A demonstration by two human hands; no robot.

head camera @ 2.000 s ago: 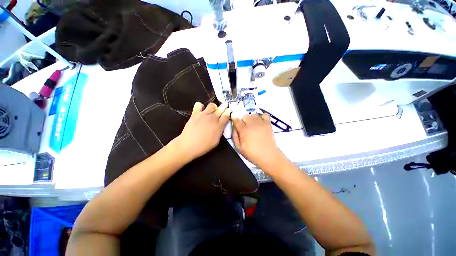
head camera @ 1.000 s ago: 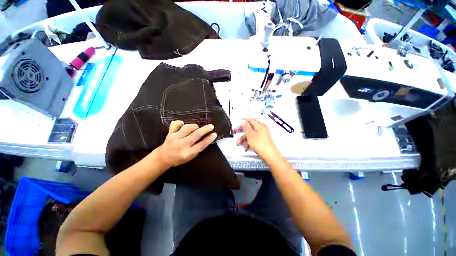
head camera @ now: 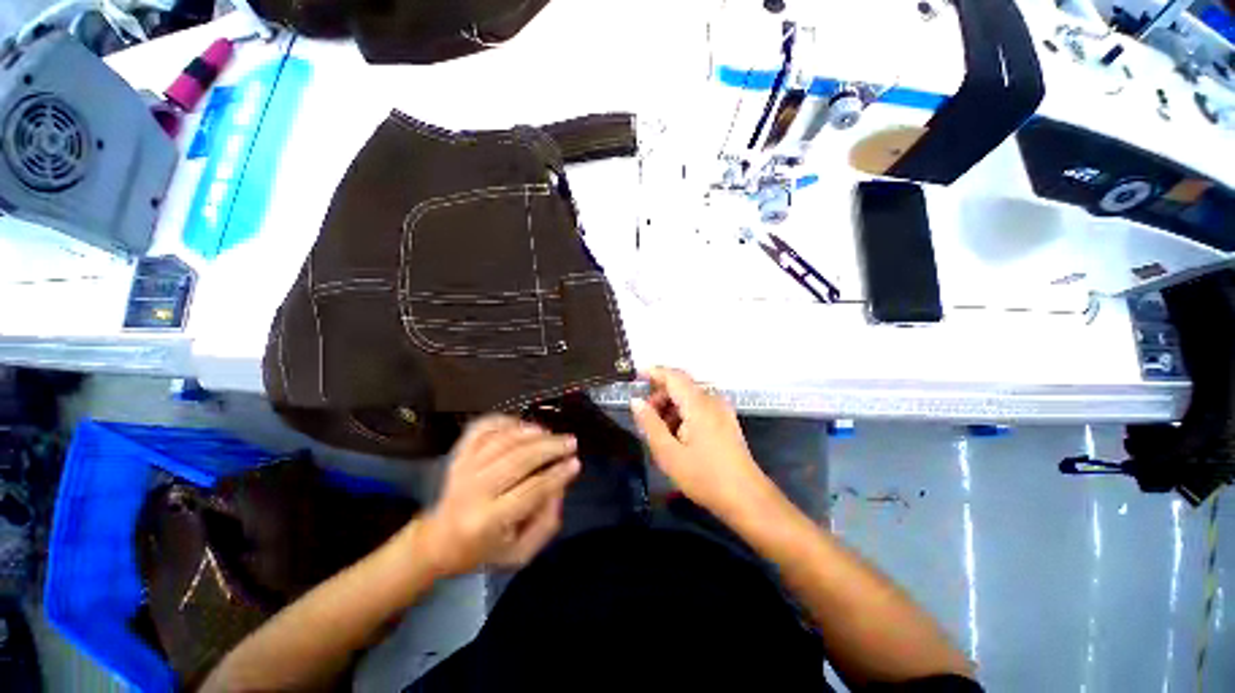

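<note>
The dark brown trousers [head camera: 474,271] lie on the white table left of the needle, with pale topstitching and a curved pocket facing up. A narrow waistband end [head camera: 596,137] juts out to the right at the top. A small gold disc [head camera: 623,364] shows at the lower right corner. My right hand [head camera: 688,431] has thumb and forefinger at that corner, pinching its edge. My left hand [head camera: 504,490] is in front of the table edge, below the cloth, slightly blurred, with fingers bent; whether it holds anything is unclear. The presser foot [head camera: 771,198] stands away from the cloth.
Black thread snips [head camera: 802,267] and a smartphone [head camera: 898,253] lie right of the needle. A black flap [head camera: 986,92] hangs from the machine head. More brown cloth [head camera: 434,27] lies behind. A blue crate [head camera: 90,542] with brown garments stands on the floor, left. Dark cloth hangs at the right end.
The trousers have moved away from the needle towards me and lie flatter, the waistband end now jutting out. Both hands have come down to the table's front edge; my left hand has left the pocket area.
</note>
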